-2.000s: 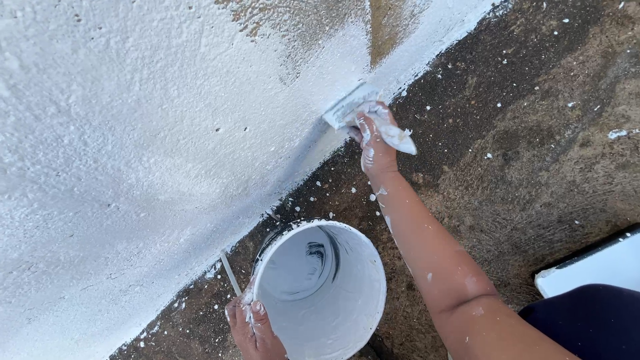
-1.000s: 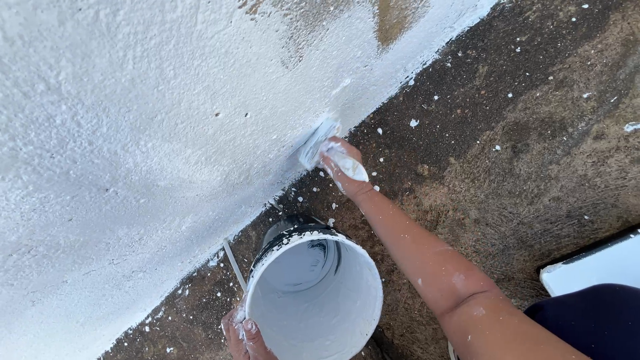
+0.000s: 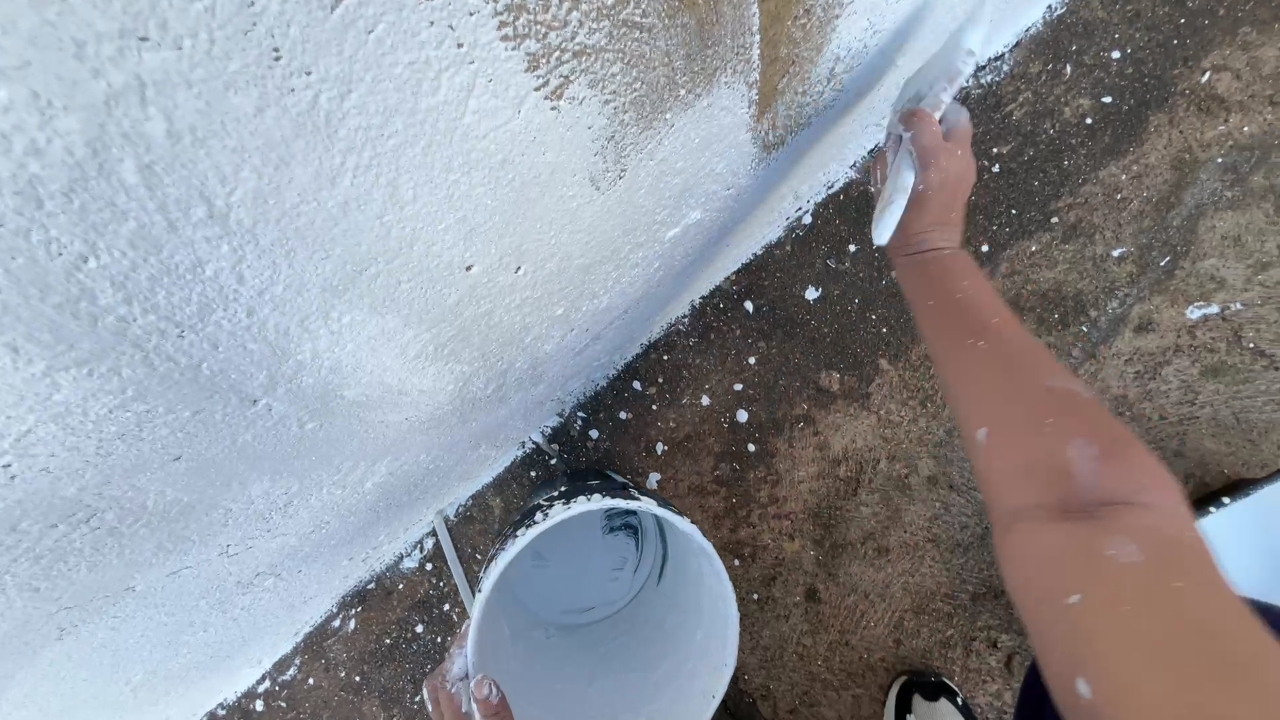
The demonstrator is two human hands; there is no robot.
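Note:
My right hand [image 3: 932,180], flecked with white paint, grips the white handle of a paintbrush [image 3: 940,80]. The brush head lies against the lower edge of the rough wall [image 3: 400,250], which is mostly covered in white paint, and motion blurs its bristles. At the bottom, my left hand [image 3: 462,680] holds the rim of a paint bucket [image 3: 604,620], with the thumb over the edge. White paint coats the bucket's inside, and its outside is dark near the top. The bucket is tilted, its mouth facing me.
Brown-grey patches [image 3: 780,60] show through the white at the wall's top. Paint drops dot the rough brown ground [image 3: 850,480]. A shoe [image 3: 925,697] is at the bottom edge. A white, dark-edged object [image 3: 1245,535] lies at the right. A thin pale stick-like piece [image 3: 453,560] stands beside the bucket.
My right hand first moved the brush down along the wall's base toward the bucket, then far up and right along that edge. My left hand stays at the bucket's rim.

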